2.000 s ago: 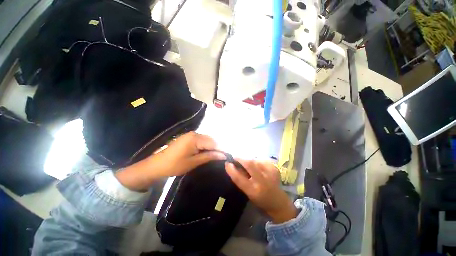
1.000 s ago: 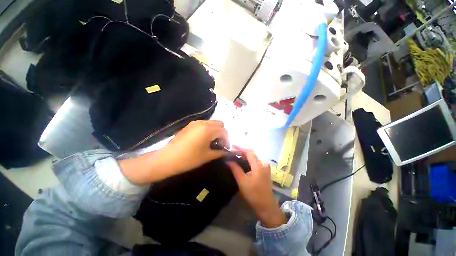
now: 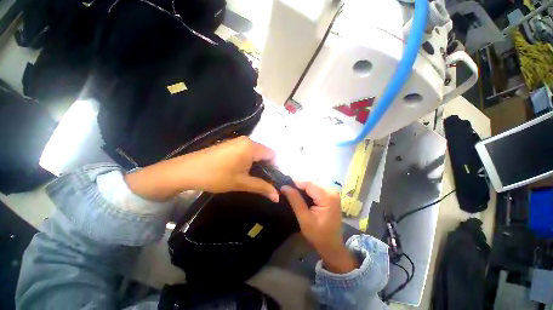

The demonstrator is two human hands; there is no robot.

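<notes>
A black garment piece (image 3: 224,242) with a small yellow sticker and a thin pale seam hangs below my hands. My left hand (image 3: 233,169) pinches its upper edge between thumb and fingers. My right hand (image 3: 315,215) pinches the same edge just to the right. The held edge is folded into a narrow black strip beside the white glare at the machine's needle area. The needle and presser foot are lost in the glare. The white sewing machine head (image 3: 376,66) with a blue hose (image 3: 400,79) stands just beyond my hands.
A heap of black pieces (image 3: 176,115) with yellow stickers lies at the left. Yellow tape (image 3: 356,181) runs right of the needle area. A cable with a small connector (image 3: 392,233) lies on the grey mat. Black pieces (image 3: 467,163) and a tablet (image 3: 521,151) are at the right.
My left thumb and fingers have spread wider along the folded edge, showing more of the black strip between my hands. The view has shifted, and the machine head appears larger.
</notes>
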